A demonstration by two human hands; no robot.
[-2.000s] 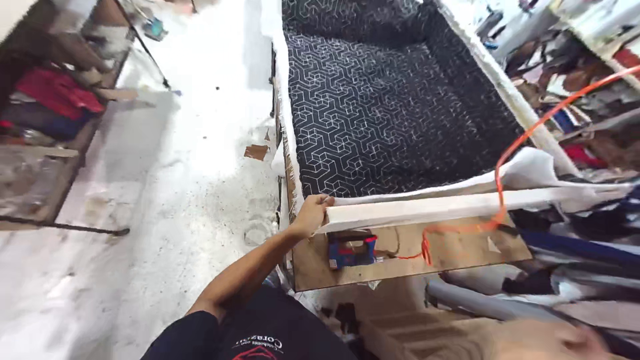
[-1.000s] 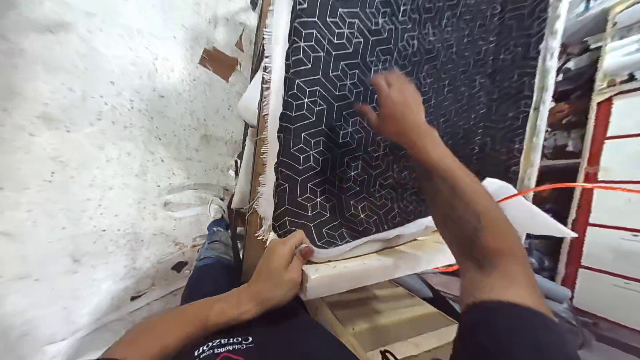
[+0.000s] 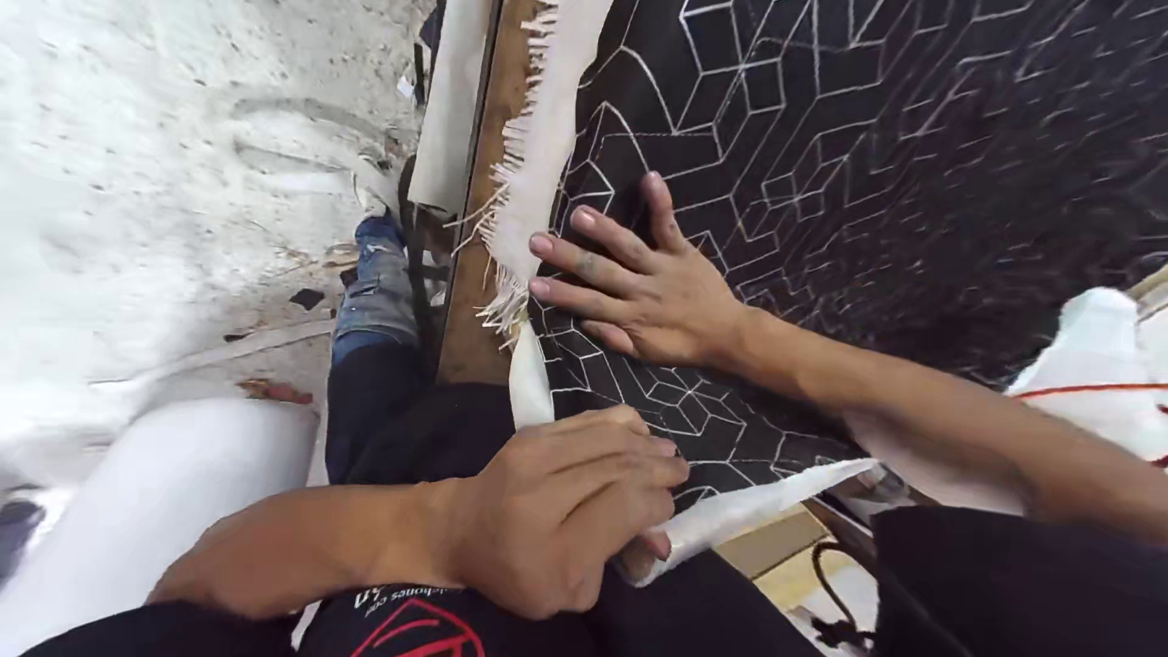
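Black fabric with a white geometric pattern (image 3: 803, 182) lies over a wooden frame (image 3: 484, 301). My right hand (image 3: 648, 292) rests flat on it with fingers spread, its fingertips near the left edge. Along that edge runs a white cloth strip with frayed threads (image 3: 547, 137). My left hand (image 3: 566, 511) is closed on the near corner of the fabric, where the white edging (image 3: 766, 511) emerges beside its fingers. Its fingertips are partly hidden.
A white-spattered floor (image 3: 182, 228) lies at the left, with scraps on it. A white rounded object (image 3: 164, 520) is at the lower left. An orange-red cord (image 3: 1086, 389) crosses white material at the right. A dark cord (image 3: 826, 575) hangs near the lower right.
My right hand has come down from above the fabric's middle to its left edge near the corner. My left hand still grips the corner, and the view is now much closer.
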